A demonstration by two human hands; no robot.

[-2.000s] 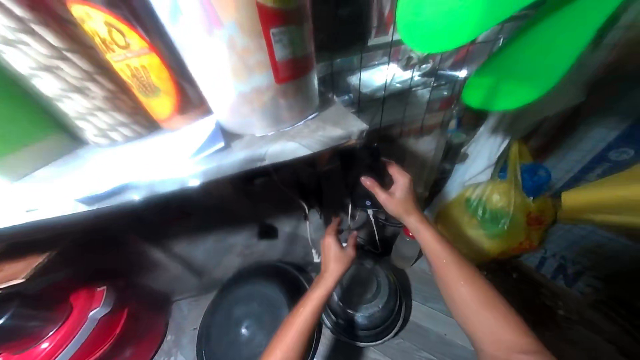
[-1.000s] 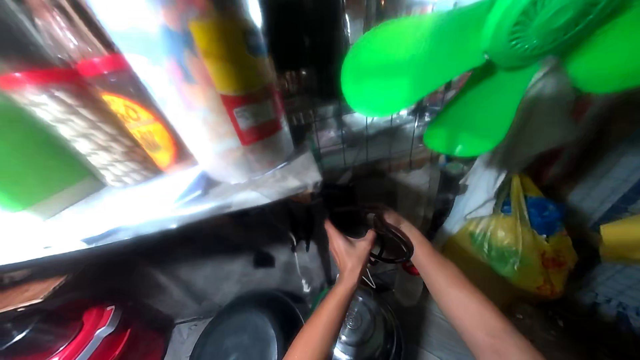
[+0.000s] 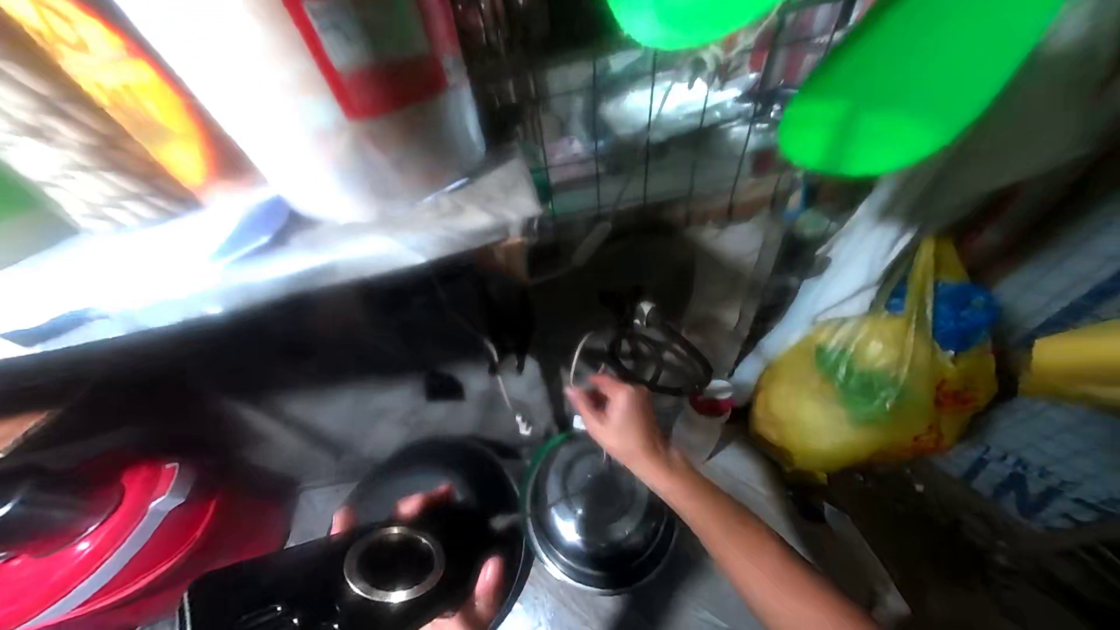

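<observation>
My left hand [image 3: 429, 516], low in the view, holds a black object with a metal ring on its face [image 3: 306, 582], perhaps a phone with a ring. Its fingers wrap around the object's sides. My right hand [image 3: 623, 420] is raised above a shiny metal lid or bowl [image 3: 599, 507], its thumb and index finger close together near a thin pale cable [image 3: 577, 359]. Whether it grips the cable is too blurred to tell. Just above that hand hangs a dark looped cord [image 3: 661, 359]. A dark pan [image 3: 437, 464] lies behind my left hand.
Containers stand on a bright shelf [image 3: 367, 271] at upper left. Green fan blades [image 3: 884, 96] hang at upper right before a wire grid [image 3: 647, 131]. A filled yellow plastic bag [image 3: 875, 394] is at right, a red-capped bottle [image 3: 704, 416] beside my right forearm, a red appliance [image 3: 114, 534] at lower left.
Both hands were together under the shelf's end, by the dark looped cord one second ago. My left hand now is lower, with the black object in it. The cord hangs apart from my right hand.
</observation>
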